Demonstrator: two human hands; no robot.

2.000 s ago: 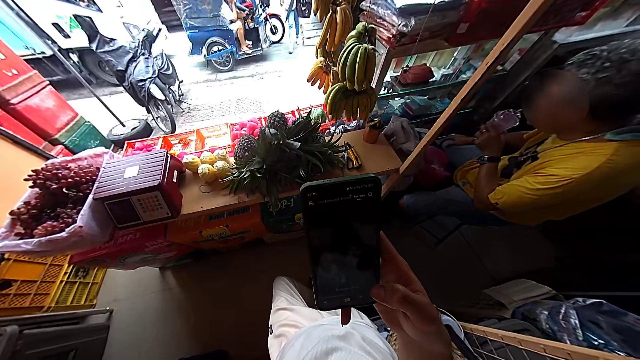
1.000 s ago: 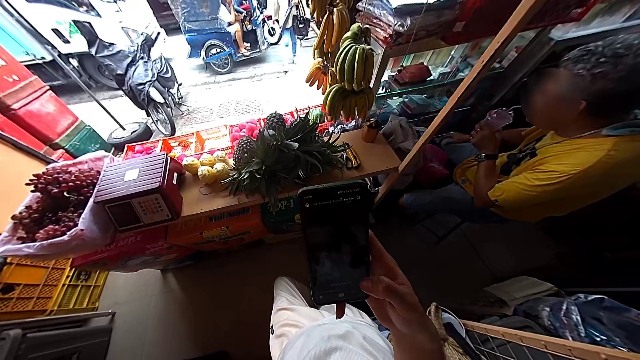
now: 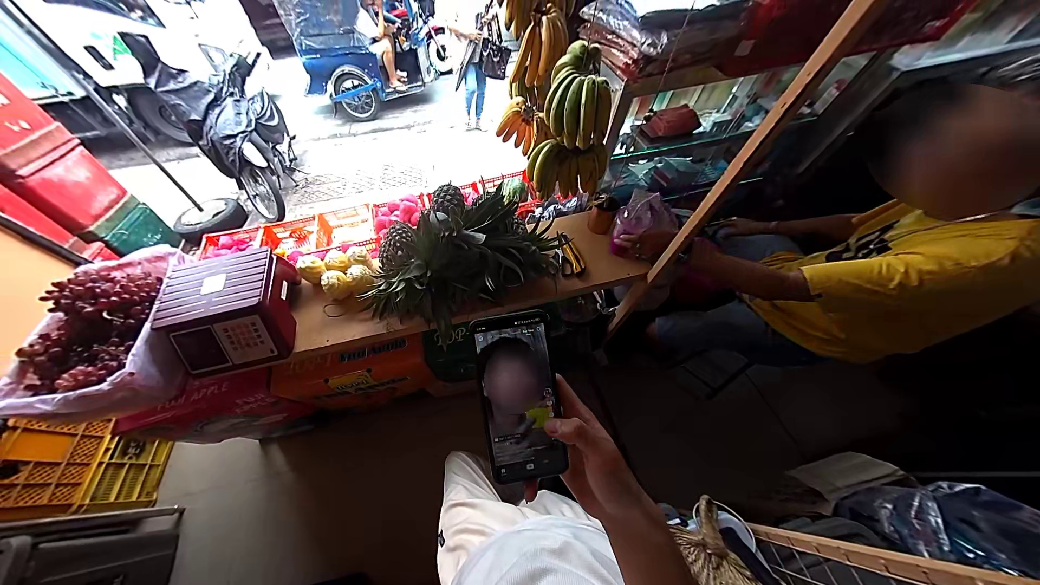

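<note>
A black smartphone with a lit screen is held upright in my right hand, in the lower middle of the head view. The thumb lies on the right edge of the screen and the fingers go behind the phone. My left hand is not in view. Behind the phone runs a wooden counter with pineapples, their long green leaves, pale yellow wrapped fruit, a yellow-handled tool and a dark red digital scale.
Red grapes fill a lined box at left, above yellow crates. Bananas hang over the counter. At right sits a person in a yellow shirt, a hand at a purple plastic bag. A slanted wooden post stands between us.
The phone's screen has gone from mostly dark to a lit picture. The seated person's raised hand has come down to the counter's end.
</note>
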